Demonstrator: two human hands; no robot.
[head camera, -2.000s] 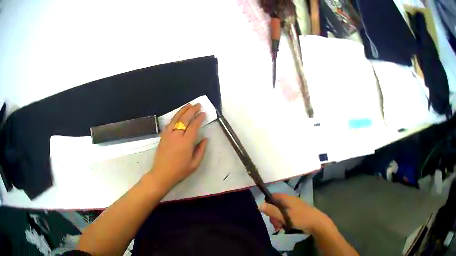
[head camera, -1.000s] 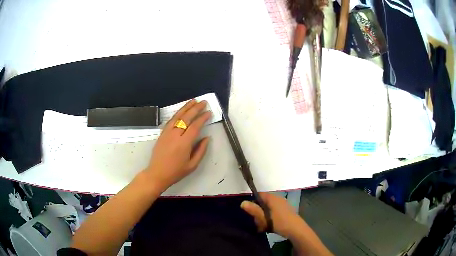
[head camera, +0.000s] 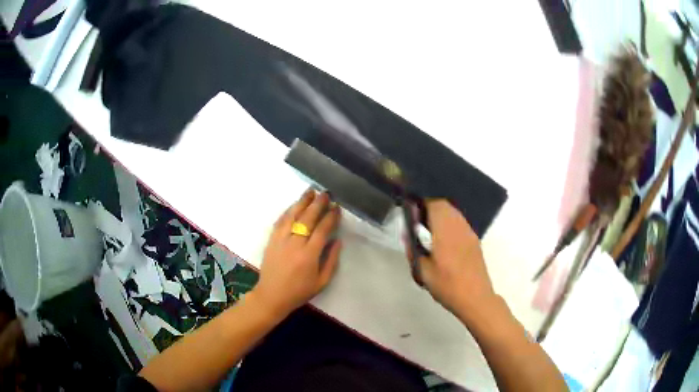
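Black fabric lies across the table, bunched at its left end. A white paper pattern piece lies along its near edge, with a dark metal bar weight on it. My left hand, with a gold ring, lies flat with fingertips at the weight's near edge and the paper. My right hand grips the black handles of the shears. The blades point to the upper left over the black fabric and are motion-blurred, so I cannot tell whether they are apart. The right end of the paper is partly hidden by my right hand.
The white table has a red edge. At the right lie a feather duster, an orange-handled pointed tool, sticks and white paper sheets. A dark bar is at the far side. A white bucket and scraps are on the green floor at left.
The view has turned, so the fabric now slants down to the right. The shears have moved from the paper's right end to over the fabric beyond the weight. My left hand has shifted to the weight's near edge.
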